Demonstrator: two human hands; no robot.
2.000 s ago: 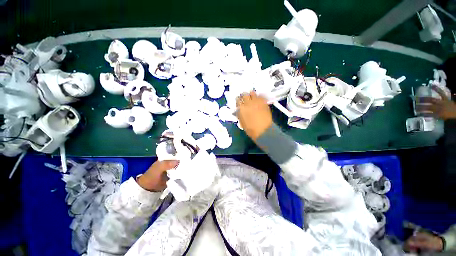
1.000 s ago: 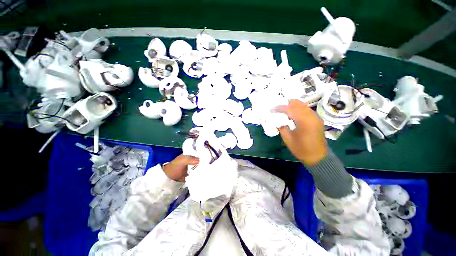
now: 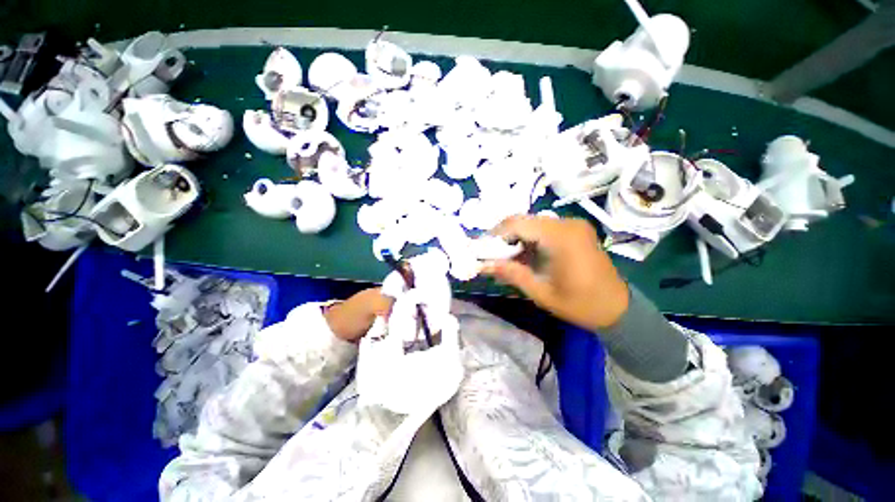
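A white camera body [image 3: 407,368] is upright at the lap, its open cavity facing up with dark and red wires showing. My left hand [image 3: 361,314] grips its left side; the fingertips are partly hidden behind it. My right hand [image 3: 559,265] is just right of the body, over the bench's front edge, with thumb and fingers closed on a small white piece [image 3: 499,248], overexposed, probably a rear cover. A bright heap of white covers [image 3: 491,118] lies on the bench behind.
Camera bodies with wires and antennas cluster at the left [image 3: 147,206] and right [image 3: 653,191] of the green bench [image 3: 324,257]. A blue bin [image 3: 103,373] with flat pieces is below left; another [image 3: 793,382] with rounded shells is below right. A pale rail [image 3: 550,62] runs behind.
My right hand has come from the heap toward the body, bringing the small white piece. The body in my left hand has tilted so its cavity and wires show more.
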